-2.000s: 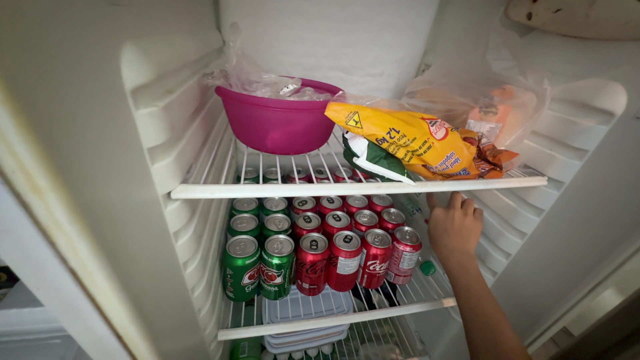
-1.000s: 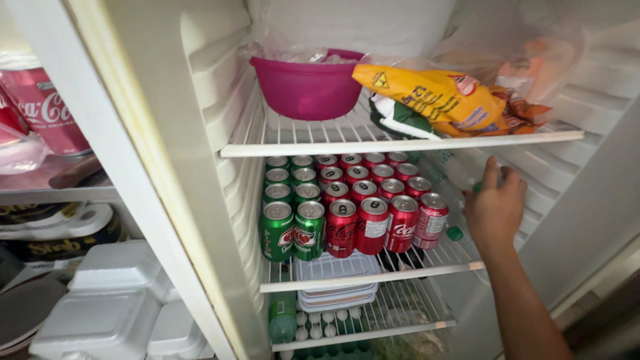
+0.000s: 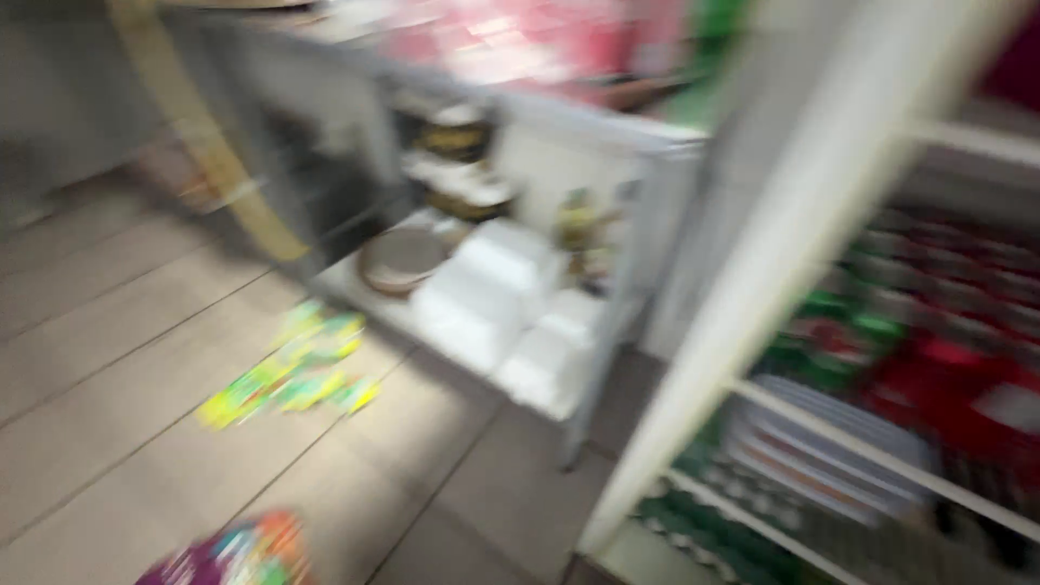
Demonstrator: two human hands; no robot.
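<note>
Neither of my hands shows in the blurred head view. On the right stands the open fridge, its wire shelf (image 3: 861, 451) bearing green cans (image 3: 837, 341) and red cans (image 3: 951, 374). Stacked lidded containers (image 3: 821, 455) lie beneath them. Part of the purple bowl (image 3: 1016, 65) shows at the upper right edge. Left of the fridge, white foam boxes (image 3: 487, 284) sit on the low shelf of a metal table (image 3: 674, 138), beside a round brown-rimmed dish (image 3: 402, 260).
Yellow-green packets (image 3: 284, 366) lie on the tiled floor (image 3: 406, 487), with a colourful package (image 3: 244, 552) at the bottom edge. Red and white packs (image 3: 520, 41) cover the tabletop. A yellow strip (image 3: 211, 146) slants down at the left. The fridge's edge (image 3: 772, 268) crosses the view.
The view has swung strongly left and down to the floor. The hand that was reaching in at the fridge's right side is out of sight.
</note>
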